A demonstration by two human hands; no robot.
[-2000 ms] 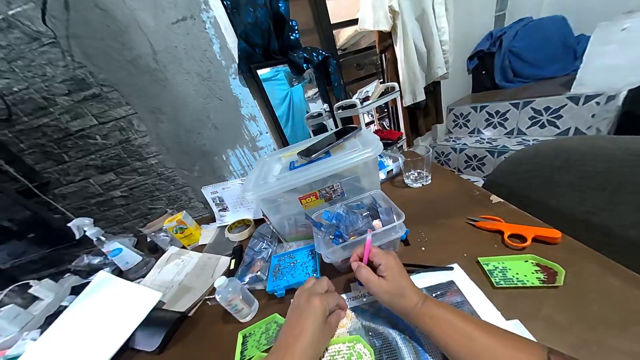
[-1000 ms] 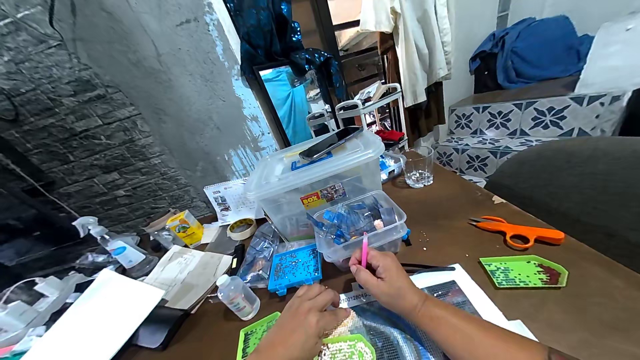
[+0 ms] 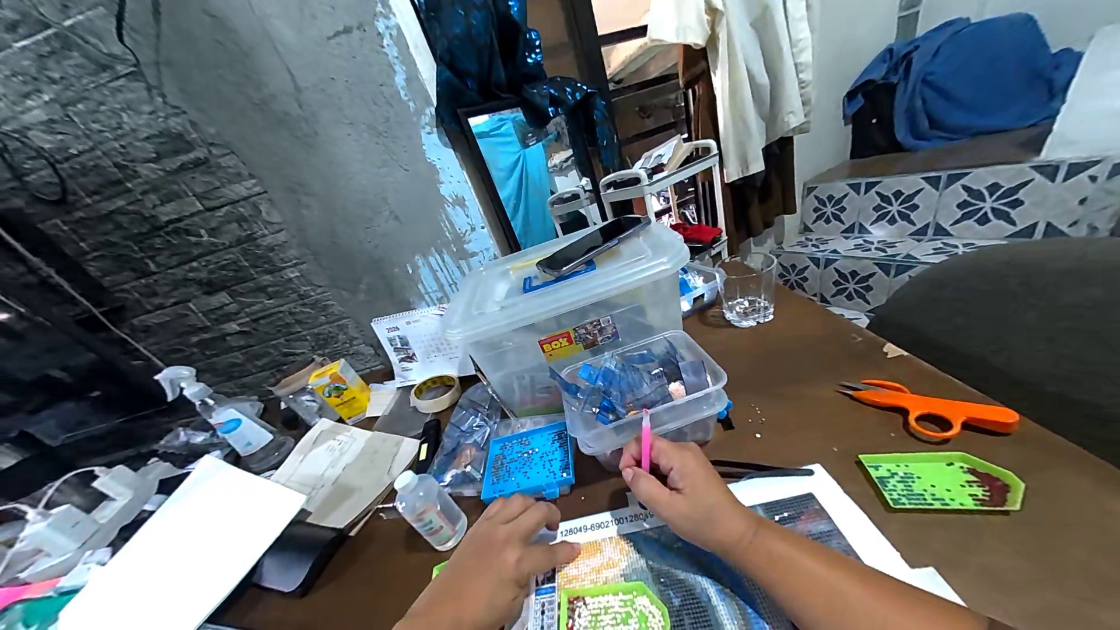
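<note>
In the head view my right hand (image 3: 678,490) grips a pink pen-like applicator (image 3: 646,442) upright above the top edge of a diamond painting canvas (image 3: 700,560). My left hand (image 3: 516,551) rests at the canvas's left edge, fingers loosely bent and apart, with nothing visible in it. Just below, a green tray with pale beads (image 3: 617,608) lies on the canvas; a sliver of another green item shows behind my left forearm. A blue tray dotted with small beads (image 3: 528,459) lies beyond my left hand. A clear tub of small plastic bags (image 3: 643,394) stands beyond my right hand.
Orange-handled scissors (image 3: 932,409) and a green bead tray (image 3: 941,481) lie at right. Behind the tub stands a lidded plastic box (image 3: 569,306) with a phone (image 3: 595,245) on top, beside a drinking glass (image 3: 748,293). A small bottle (image 3: 430,512), papers (image 3: 346,472) and a spray bottle (image 3: 232,420) are at left.
My left hand has shifted slightly left, away from the right one, and its fingers have spread. The right hand still holds the pink applicator.
</note>
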